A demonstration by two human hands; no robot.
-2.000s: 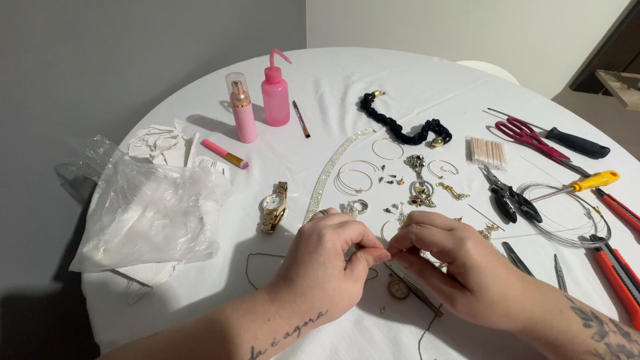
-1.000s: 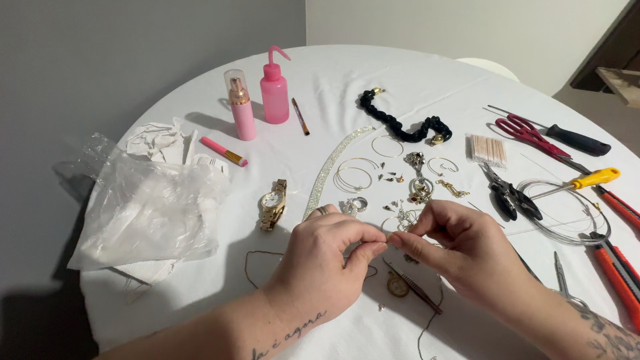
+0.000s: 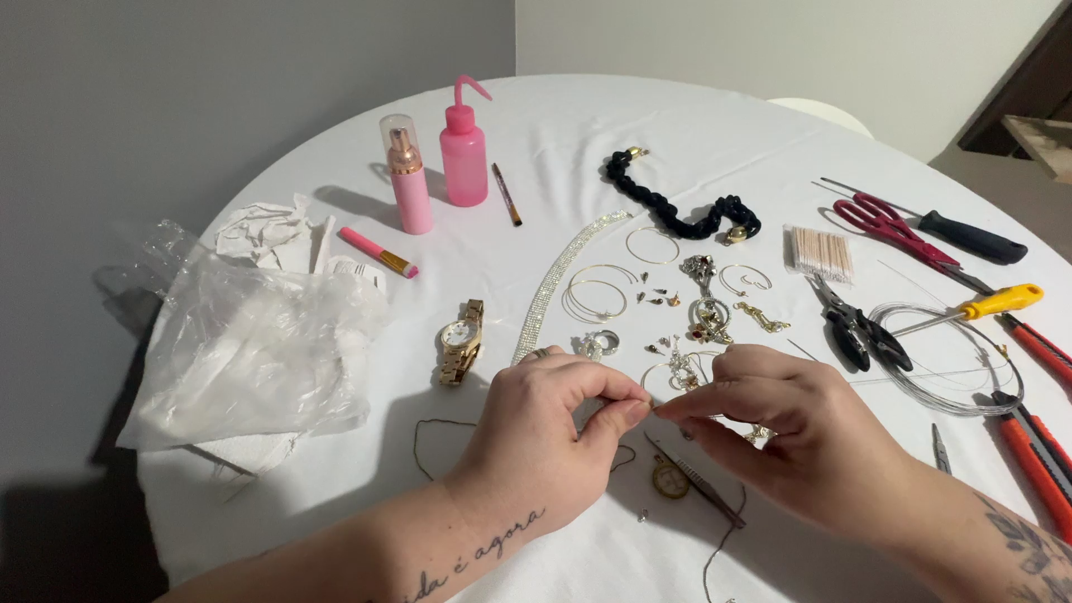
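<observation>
My left hand pinches something tiny between thumb and index finger, too small to identify. Its fingertips meet those of my right hand, whose index finger touches the same spot; whether that hand grips anything cannot be told. Below the fingers, metal tweezers lie on the cloth beside a round gold-toned medallion. A thin dark chain runs under my left hand, and a length of chain lies below the tweezers. A small silver-toned piece rests nearby.
Around my hands lie a gold-toned watch, a rhinestone band, hoops and a black necklace. Pliers, coiled wire, scissors and cotton swabs are at right; a plastic bag and pink bottles stand left.
The tweezers, under my right hand two seconds ago, now lie uncovered on the cloth. My right hand's fingers have shifted and spread slightly. My left hand has barely moved.
</observation>
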